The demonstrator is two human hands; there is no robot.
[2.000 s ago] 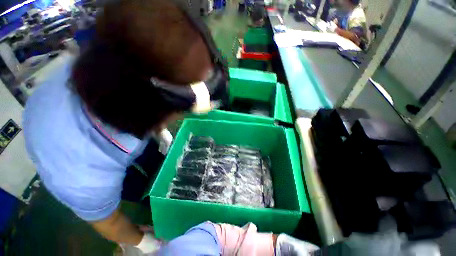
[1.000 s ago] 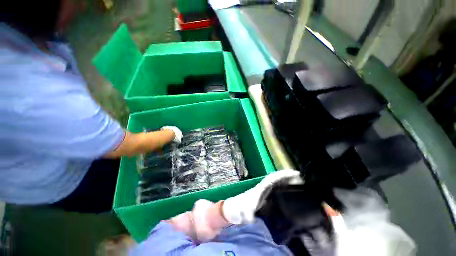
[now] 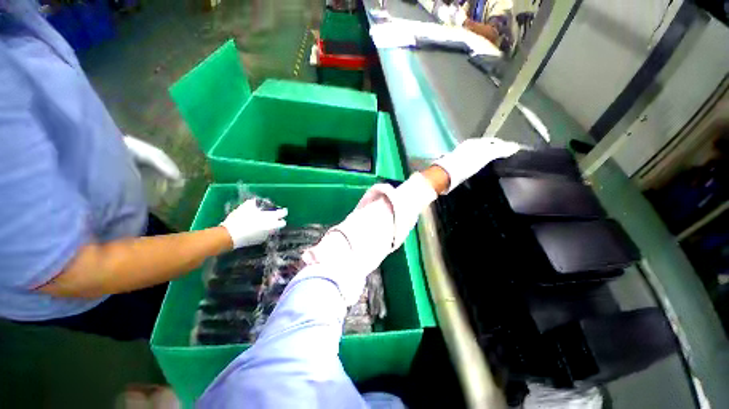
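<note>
Black plastic housings (image 3: 583, 246) stand in a large stepped pile on the line edge. My left hand (image 3: 480, 158), in a white glove, reaches across the near box to the far end of the pile. Its fingers are stretched out and nothing shows in it; its underside is hidden. The near green box (image 3: 288, 192) holds rows of bagged housings (image 3: 232, 299), partly covered by my left arm. A crinkled whitish thing (image 3: 563, 397), perhaps a poly bag, is cut off by the bottom edge. I cannot make out my right hand.
A co-worker in blue stands at left, with one gloved hand (image 3: 254, 222) in the near box at a bagged housing. A second green box (image 3: 312, 100) behind holds dark parts. A tan rail (image 3: 460, 323) runs between boxes and pile. A post (image 3: 531, 68) rises beyond the pile.
My left hand has moved from the near end of the pile to its far end and no longer has a dark housing at it. My right hand has dropped from sight. The co-worker's second hand has appeared.
</note>
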